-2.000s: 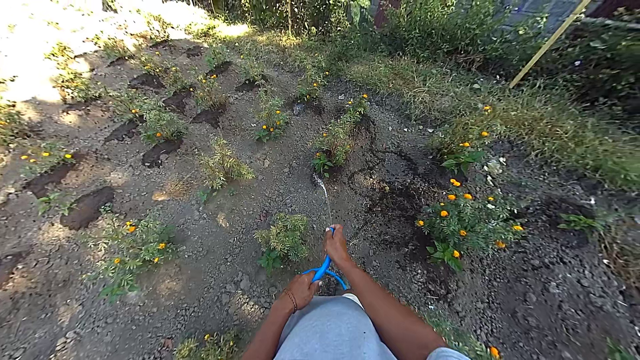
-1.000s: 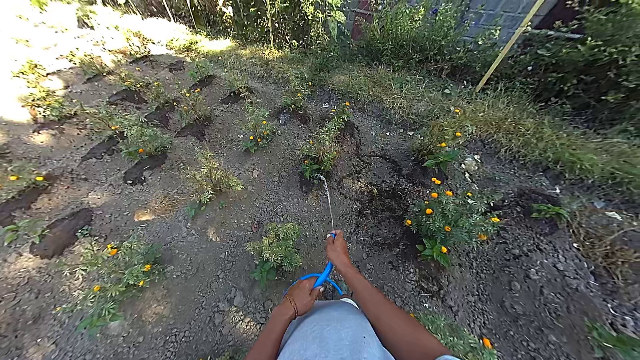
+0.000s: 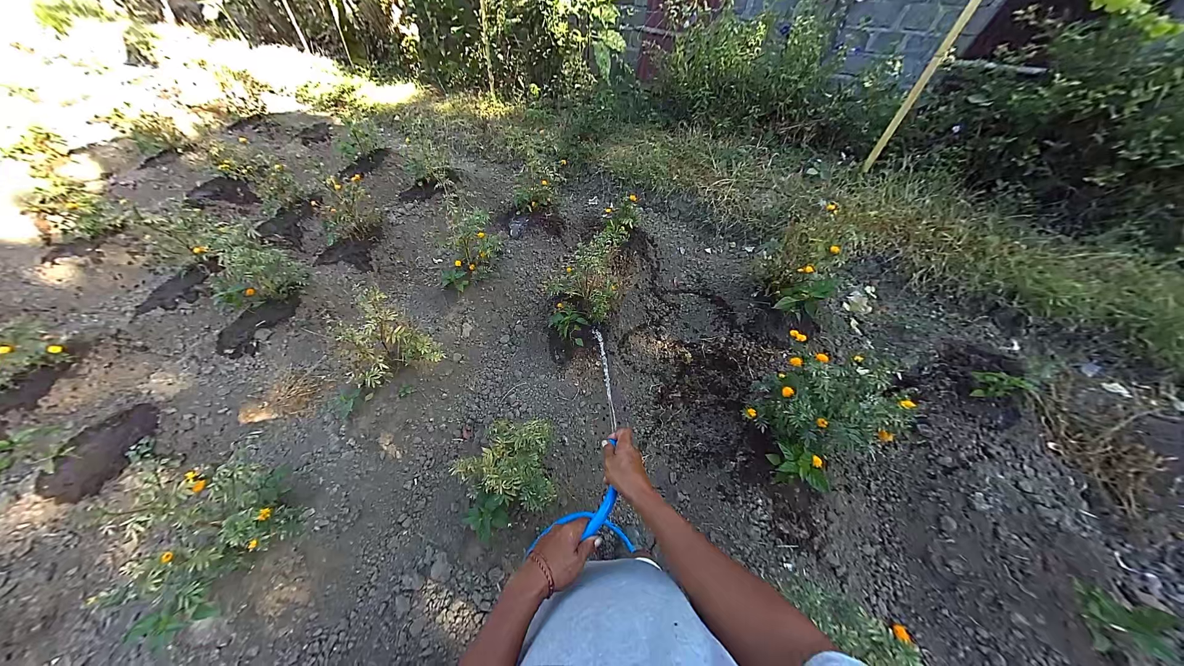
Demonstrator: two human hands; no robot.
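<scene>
My right hand grips a blue hose close to its outlet. Lower down the same hose, near my waist, my left hand is closed around it; a braided bracelet circles that wrist. A thin water stream leaves the outlet and lands at the base of a marigold plant with small orange blooms, where the soil is dark. A leafy plant without visible blooms stands just left of the hose. To the right grows a fuller marigold bush with orange flowers.
More marigold plants grow in rows at the left, several beside dark wet soil patches. A grass strip borders the bed. Behind it are shrubs, a slanted yellowish pole and a grey block wall.
The water's landing spot stays at the base of the same marigold plant. Both hands keep their hold on the hose, with no plain move.
</scene>
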